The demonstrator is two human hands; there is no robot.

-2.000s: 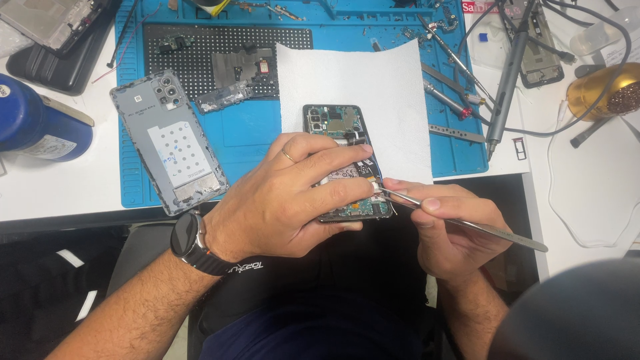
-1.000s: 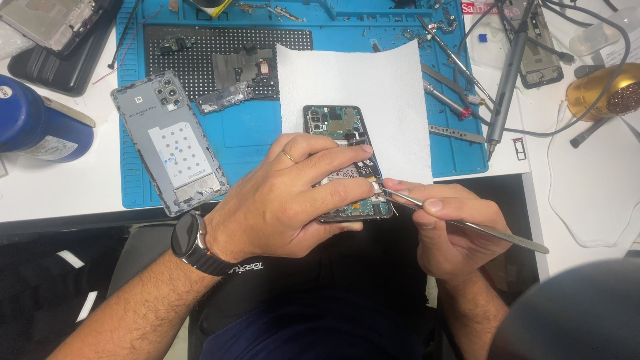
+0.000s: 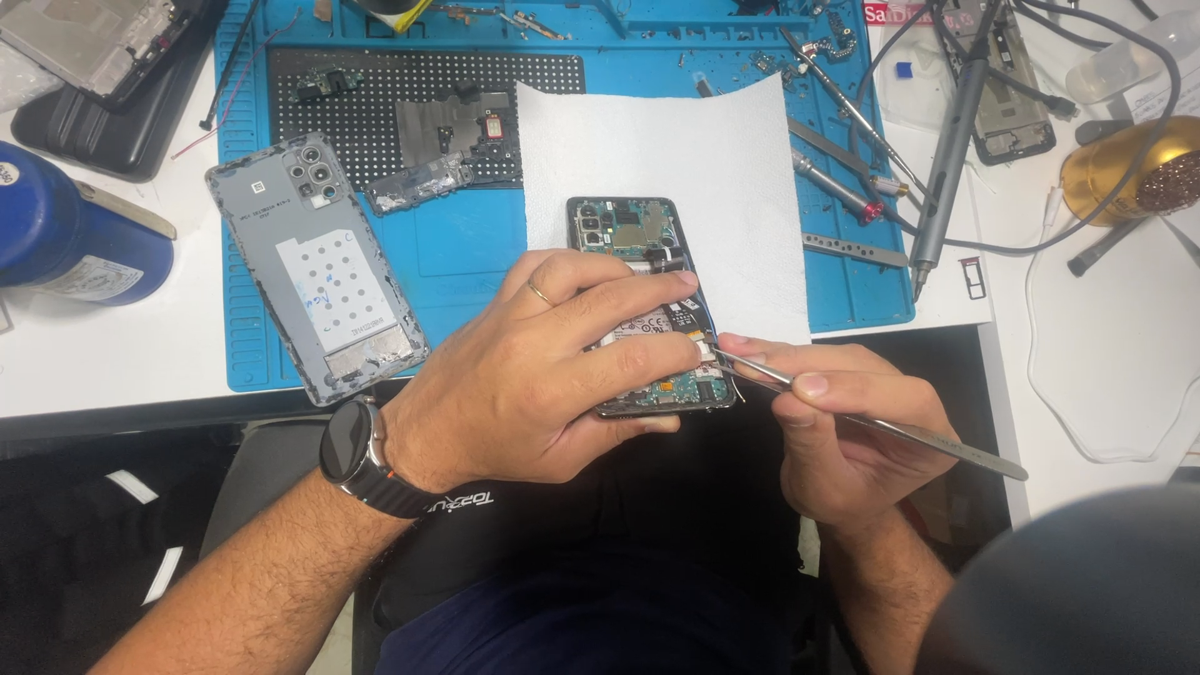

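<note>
An opened smartphone (image 3: 647, 230) shows its circuit boards and battery; its upper part lies over a white paper sheet (image 3: 656, 141). My left hand (image 3: 553, 366) grips the phone by its lower part, fingers spread across the battery and thumb at the bottom edge. My right hand (image 3: 853, 422) holds metal tweezers (image 3: 881, 427), whose tips reach the phone's right edge, close to my left index fingertip. Part of the battery is hidden under my left fingers. To the left lies a grey phone back cover (image 3: 272, 225) with camera rings.
A blue silicone repair mat (image 3: 459, 253) bears a perforated black pad (image 3: 375, 122) with phone parts. At left stands a blue bottle (image 3: 84, 225). A pen-shaped tool with a cable (image 3: 952, 169), a screwdriver (image 3: 839, 187) and a gold tip cleaner (image 3: 1106, 173) lie at right.
</note>
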